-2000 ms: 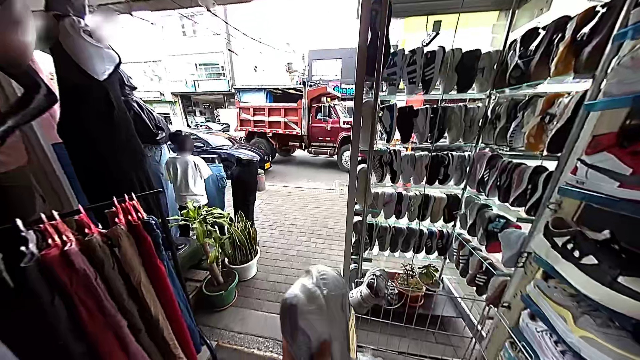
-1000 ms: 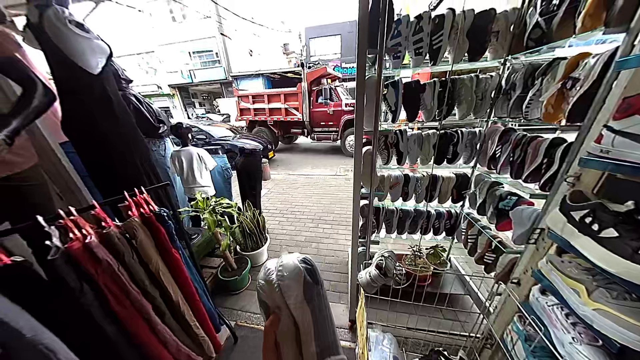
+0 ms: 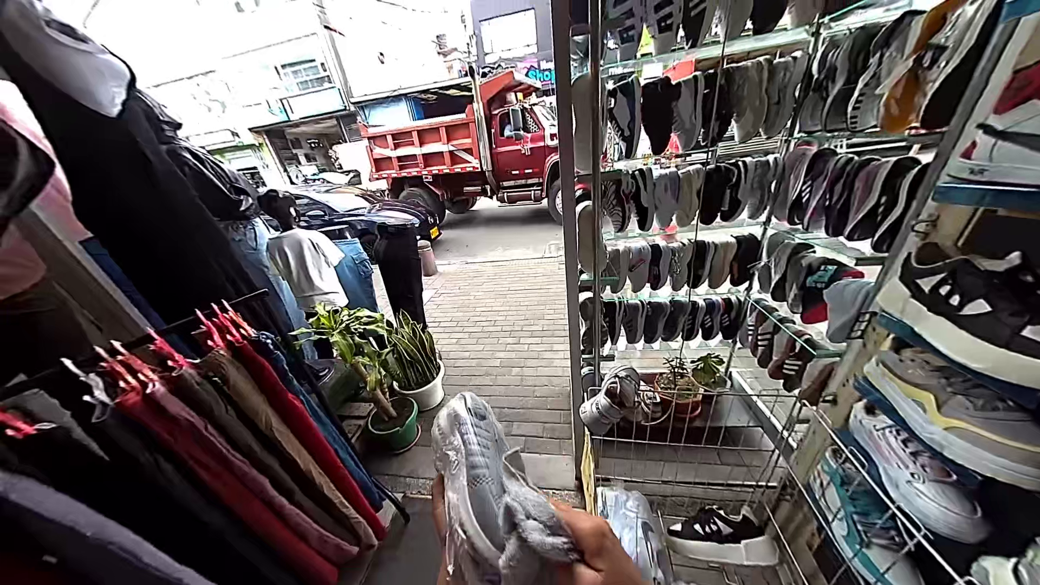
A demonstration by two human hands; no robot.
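Observation:
At the bottom middle of the head view, a light grey shoe (image 3: pixel 471 471) in clear plastic stands upright, toe up. My left hand (image 3: pixel 439 520) shows only as a strip of fingers along the shoe's left side, gripping it. From the right, my right hand (image 3: pixel 597 540) holds a crumpled grey cloth (image 3: pixel 532 528) against the shoe. Just right of that hand lies another plastic-wrapped shoe (image 3: pixel 634 528) in a wire basket, near a black and white sneaker (image 3: pixel 719 532).
Glass shelves of shoes (image 3: pixel 699 191) fill the right, beside stacked sneakers (image 3: pixel 967 305). Hanging trousers (image 3: pixel 244 455) line the left. Potted plants (image 3: pixel 394 422) stand by the doorway. Beyond the brick pavement (image 3: pixel 504 325) are a dark car (image 3: pixel 357 211) and a red dump truck (image 3: pixel 487 146).
The grey cloth and my right hand now show beside the wrapped shoe; neither was plainly visible there one second ago. The shoe appears at the bottom middle in every frame.

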